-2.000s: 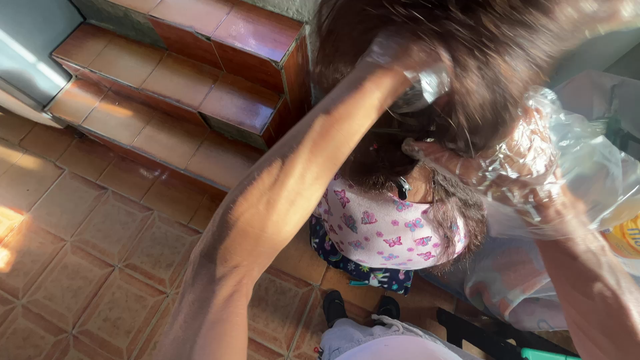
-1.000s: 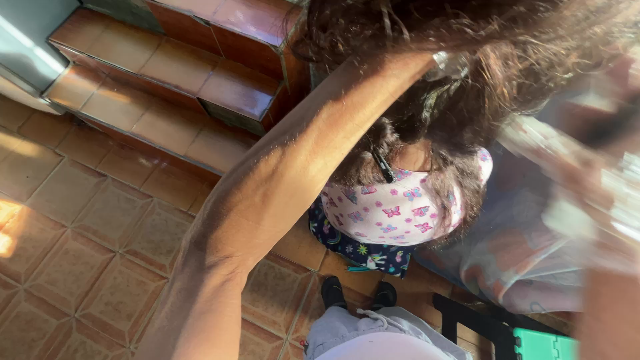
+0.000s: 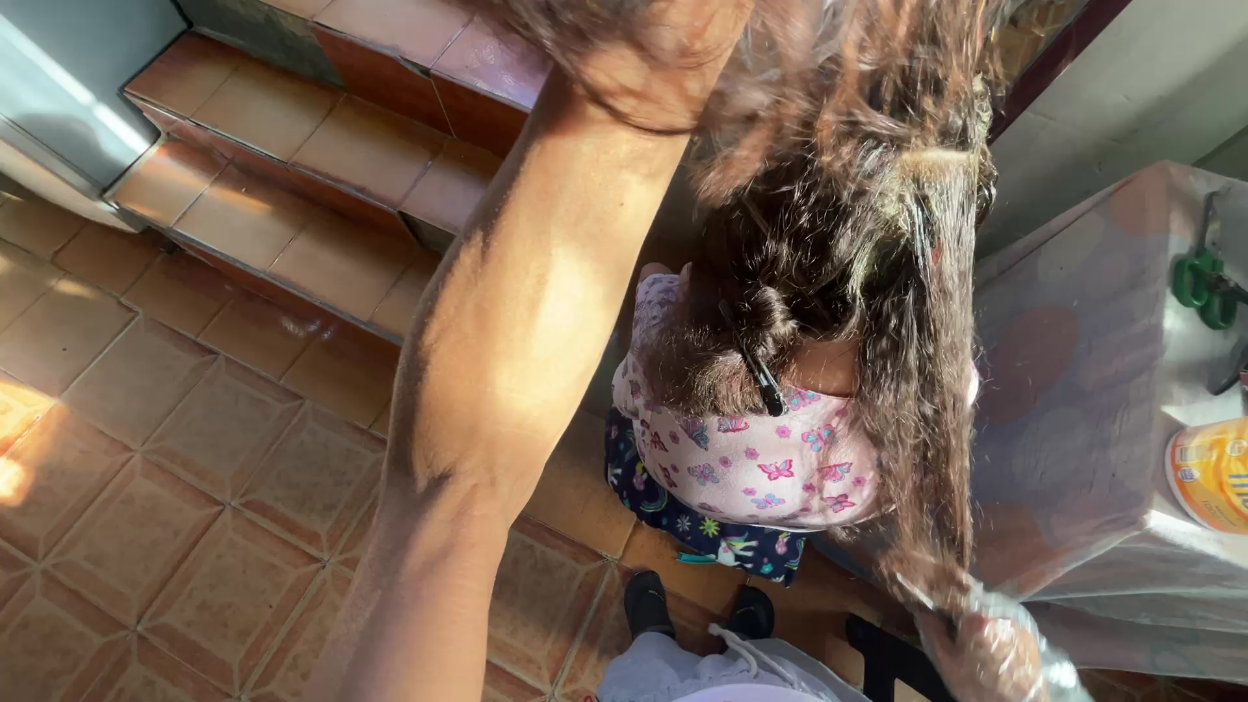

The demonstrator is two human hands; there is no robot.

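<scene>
A seated person's long dark hair [image 3: 780, 244] hangs over a pink butterfly-print top [image 3: 770, 468]. A black hair clip [image 3: 751, 361] holds a gathered section at the nape. My left forearm reaches up to the top edge, where hair and the edge of view hide my left hand. At the lower right, my right hand [image 3: 985, 634], in a clear plastic glove, closes around the lower end of a long strand [image 3: 936, 439] stretched down from the head. Something dark shows between its blurred fingers; I cannot tell what. Pale matter coats part of the hair near the crown.
Tiled steps [image 3: 322, 224] rise at the upper left above a tiled floor [image 3: 175, 526]. On the right, a plastic-covered table [image 3: 1072, 390] bears green-handled scissors [image 3: 1206, 288] and a yellow-labelled tub [image 3: 1214, 473]. A black stool or chair part [image 3: 892, 658] stands near my feet.
My right hand has moved from beside the head down to the strand's lower end. My left hand, seen gloved in the hair at first, is now hidden. More of the table shows.
</scene>
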